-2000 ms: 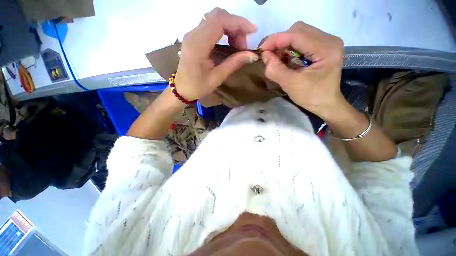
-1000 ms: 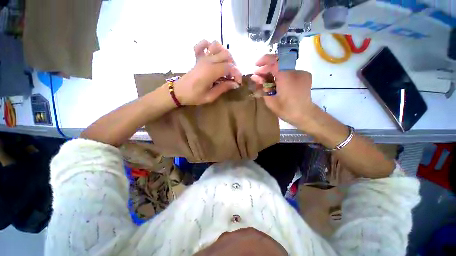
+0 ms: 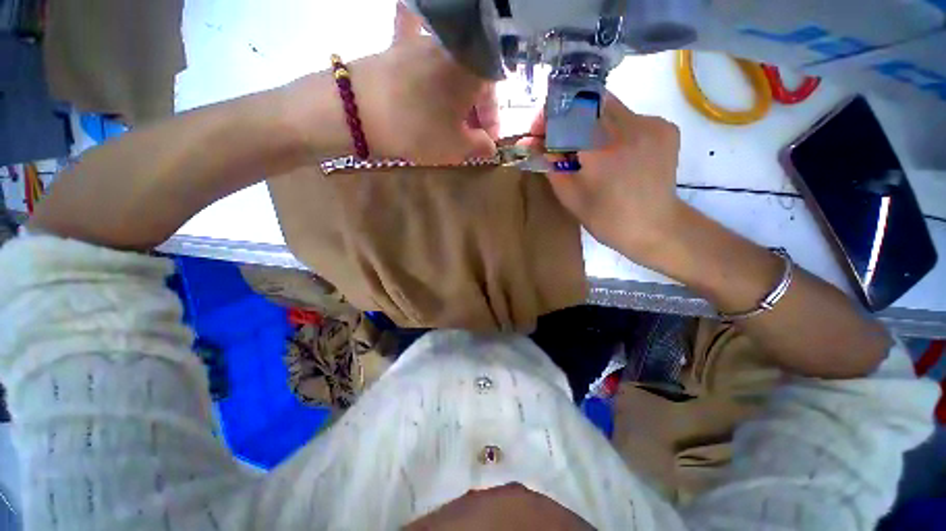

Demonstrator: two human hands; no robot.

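Observation:
A brown fabric panel lies on the table's front edge and hangs towards my lap, with soft folds. A metal-tooth zip runs along its top edge. My left hand holds the panel's upper edge beside the needle area, its upper part partly hidden by the machine head. My right hand holds the zip's right end, just right of the grey attachment. Small snips show at my right fingers, blades pointing left. The presser foot is not clearly seen in the glare.
The white sewing machine head spans the top right. A phone and scissors with orange and red loops lie right. Brown cloth is at the far left. A blue bin and more brown cloth are below the table.
My hands and the panel have come from above the lap to under the machine head. The zip's teeth now show along the top edge.

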